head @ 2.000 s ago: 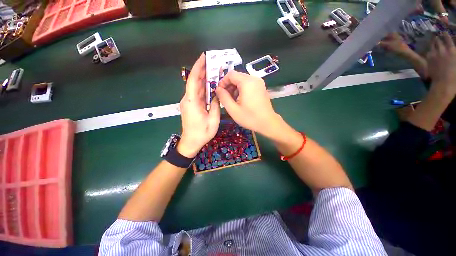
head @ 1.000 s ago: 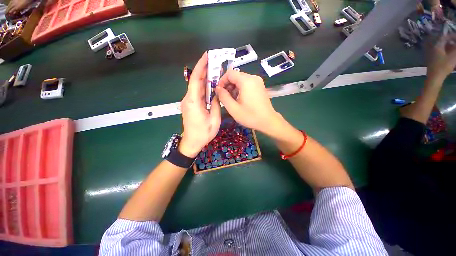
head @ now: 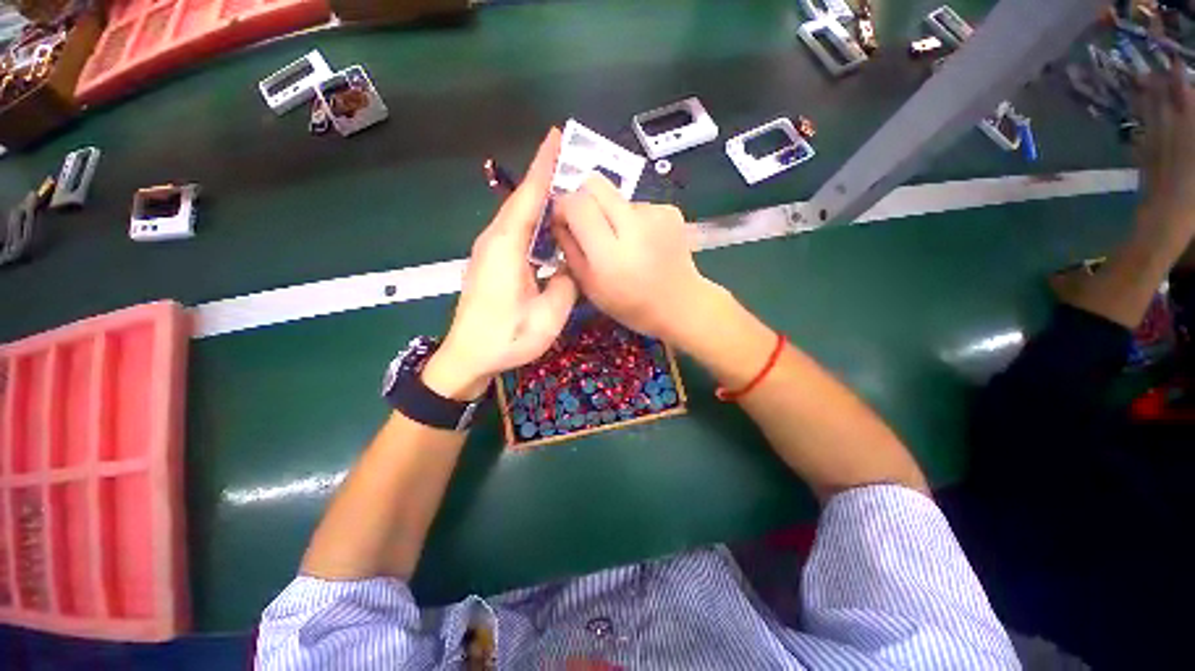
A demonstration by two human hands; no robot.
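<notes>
My left hand [head: 505,282] holds a white housing [head: 596,153] upright and tilted above the metal rail. My right hand [head: 623,249] has its fingertips pressed against the housing's inner side; whether a small part is between them is hidden by the fingers. An orange-brown strip [head: 498,174] shows just left of the housing, beyond my left hand. Below my hands a shallow brown parts box [head: 596,429] holds many round blue-black pieces with red wires.
Pink foam tray [head: 177,459] at left; another pink tray [head: 197,33] beyond the belt. White housings [head: 675,127] lie on the dark green belt, one with an open window [head: 771,151]. A grey diagonal post [head: 957,112] stands at right. Another person's arm [head: 1160,197] reaches in at far right.
The housing in my left hand has tilted to the right, and my right fingers have shifted slightly on it. The housings on the belt have moved right. The other person's hand has moved.
</notes>
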